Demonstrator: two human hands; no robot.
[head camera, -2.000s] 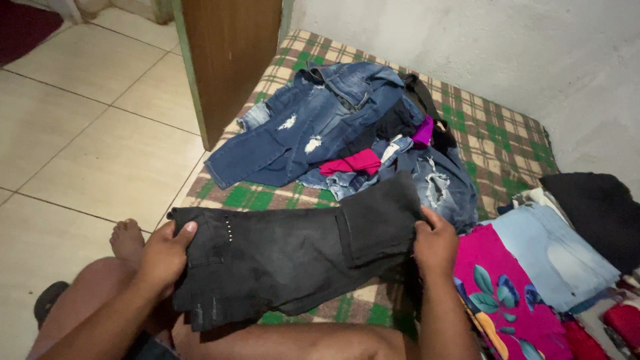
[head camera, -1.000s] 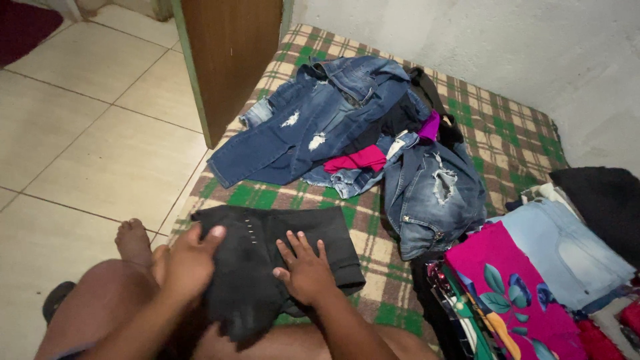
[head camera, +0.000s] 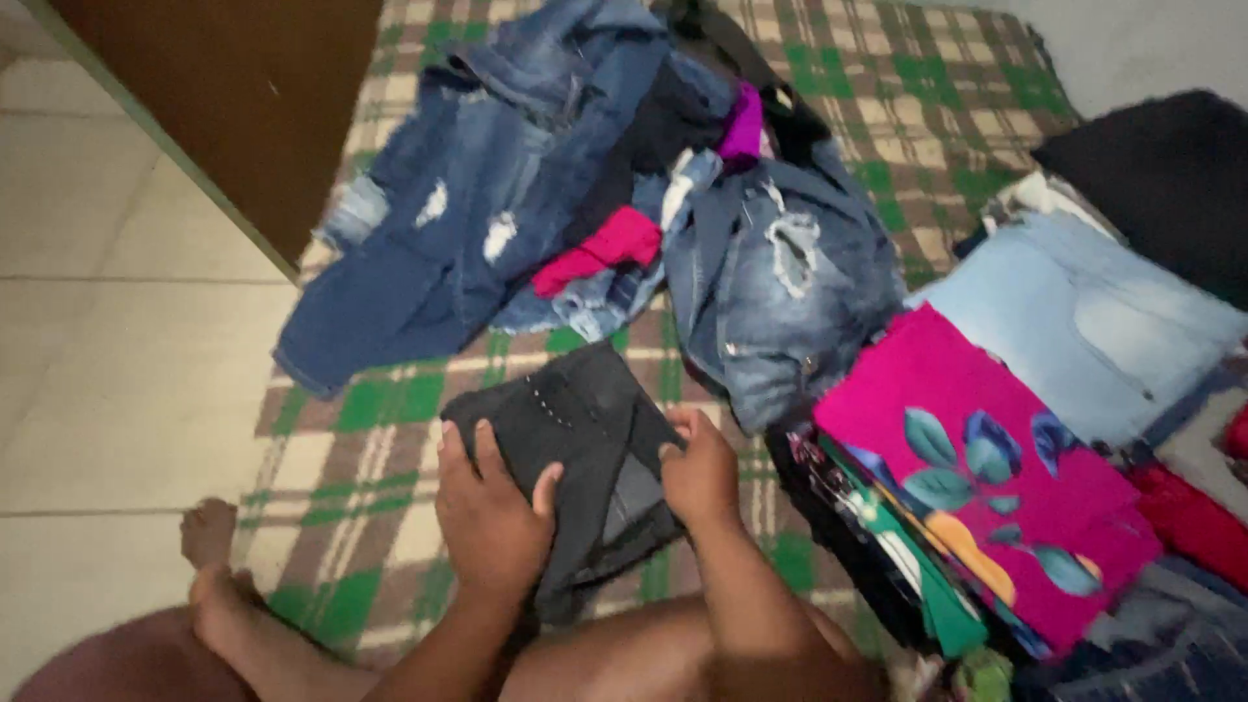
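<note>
A dark grey or black garment (head camera: 575, 429), folded into a compact shape with a row of small studs near its top, lies on the plaid bedcover in front of me. My left hand (head camera: 497, 507) rests on its left side, fingers spread and pressing the cloth. At the right edge, my right hand (head camera: 700, 468) pinches a folded-over flap between thumb and fingers. Just beyond is a loose heap of blue denim clothes (head camera: 400, 263), some ripped, with a bright pink cloth (head camera: 603, 252) and a purple cloth (head camera: 743, 127) among them.
On the right stand stacks of folded clothes, with a magenta leaf-print cloth (head camera: 975, 448), light blue jeans (head camera: 1082, 312) and a black garment (head camera: 1170, 185) on top. The plaid cover (head camera: 380, 487) lies beneath. A brown wooden panel (head camera: 244, 97) rises at the upper left, beside the tiled floor (head camera: 107, 390).
The black garment, held out long between both hands two seconds ago, is now folded smaller on the cover. My right hand has gone from lying flat on it to gripping its edge. The view has moved closer.
</note>
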